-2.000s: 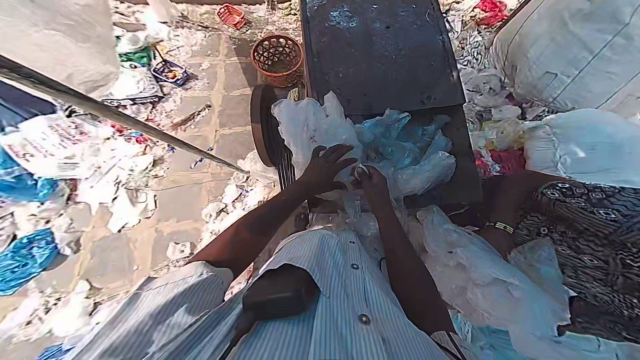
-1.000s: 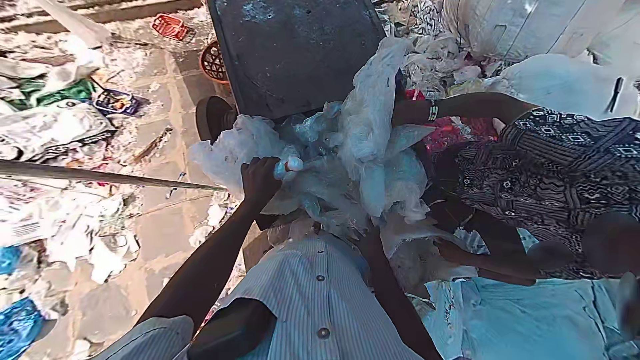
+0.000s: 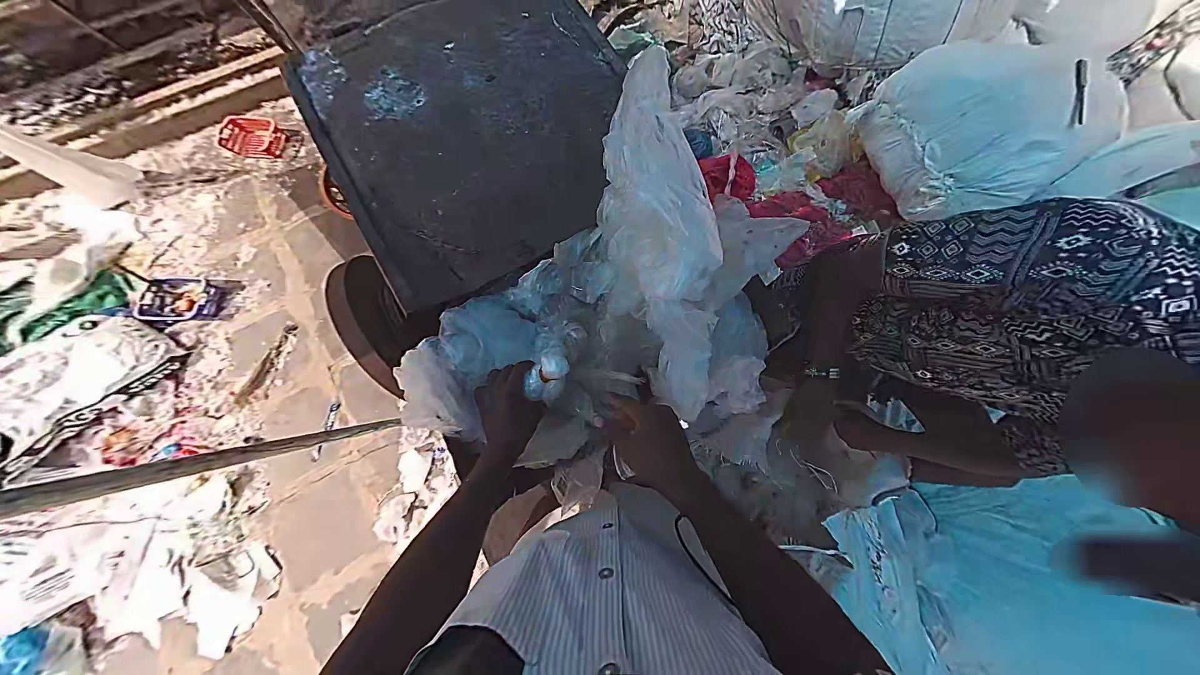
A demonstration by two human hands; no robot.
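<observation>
A large bundle of thin clear plastic film [image 3: 656, 234] hangs and bunches in front of my body, over the near edge of a dark flat-topped table or machine. My left hand [image 3: 511, 403] grips the bundle's left part, where a twisted knot of film [image 3: 551, 364] sticks out beside the thumb. My right hand [image 3: 647, 436] is closed around film lower and to the right; its fingertips are partly hidden by the plastic. The two hands are a short way apart.
The dark metal top [image 3: 469, 131] lies ahead. A co-worker in a patterned garment [image 3: 1012, 309] reaches in from the right. Stuffed white sacks [image 3: 984, 122] stand behind. A pole [image 3: 187, 469], a red basket [image 3: 253, 137] and scattered plastic lie left.
My right hand has come up into clearer view on the film. The co-worker's arm, reaching behind the bundle a second ago, is now lower, beside it.
</observation>
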